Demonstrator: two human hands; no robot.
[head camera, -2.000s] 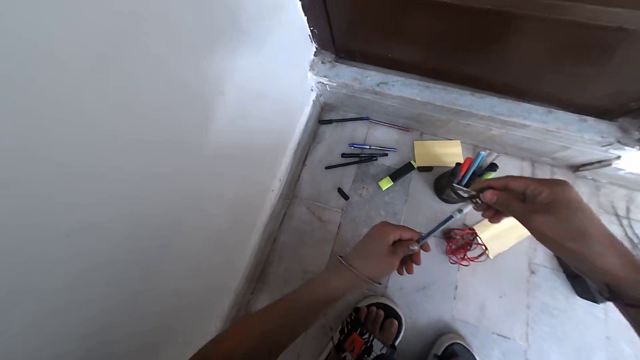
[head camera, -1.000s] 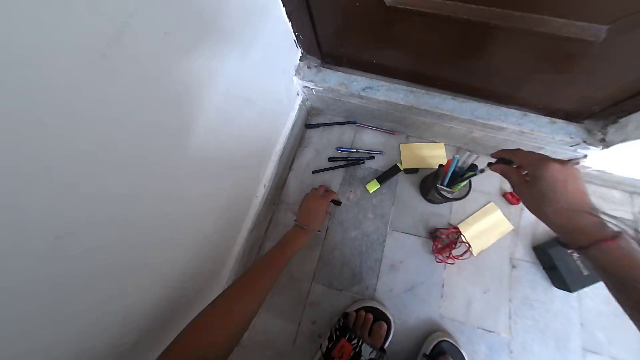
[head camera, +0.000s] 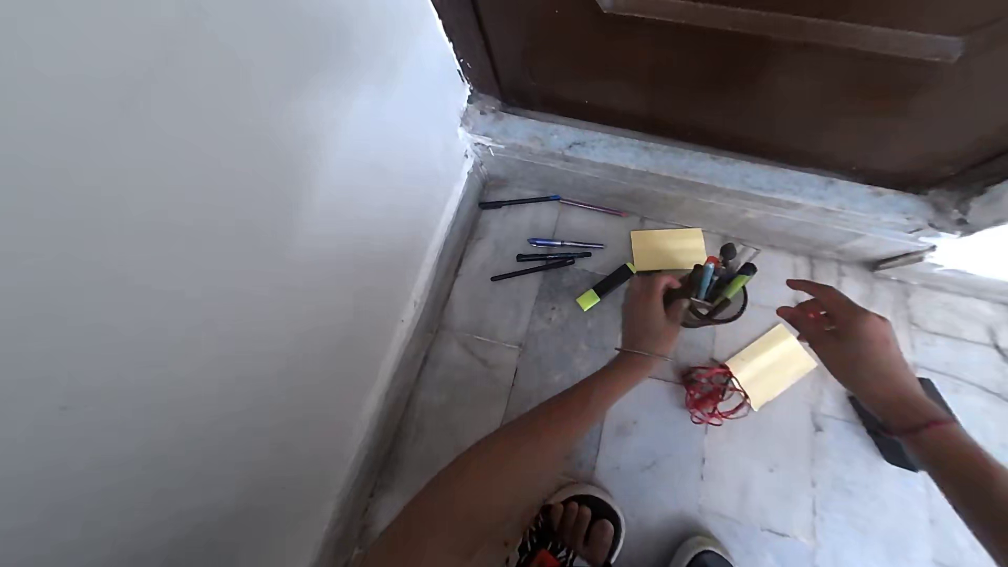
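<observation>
My left hand (head camera: 652, 315) is at the left side of the dark pen cup (head camera: 718, 320), its fingertips by something dark; whether it grips that or the rim is hidden. In the cup stand a green-and-black highlighter (head camera: 738, 285), a blue pen (head camera: 706, 280) and several other pens. To the right, my right hand (head camera: 846, 339) hovers with thumb and index finger apart. A small red thing (head camera: 819, 318) shows by its fingers; I cannot tell whether they touch it. Between cup and right hand lies a yellow paper pad (head camera: 770, 367), beside tangled red cord (head camera: 715, 394).
Several pens (head camera: 565, 244) and a black-and-yellow highlighter (head camera: 605, 287) lie on the marble floor at the left. Another yellow pad (head camera: 668, 250) lies behind the cup. A dark box (head camera: 894, 441) is partly under my right forearm. A wall, a brown door (head camera: 709, 87) and my feet border the space.
My left hand has moved right, from beside a small black cap on the floor to the cup. That cap no longer shows there. My right hand has moved away from the cup and lost its dark pen.
</observation>
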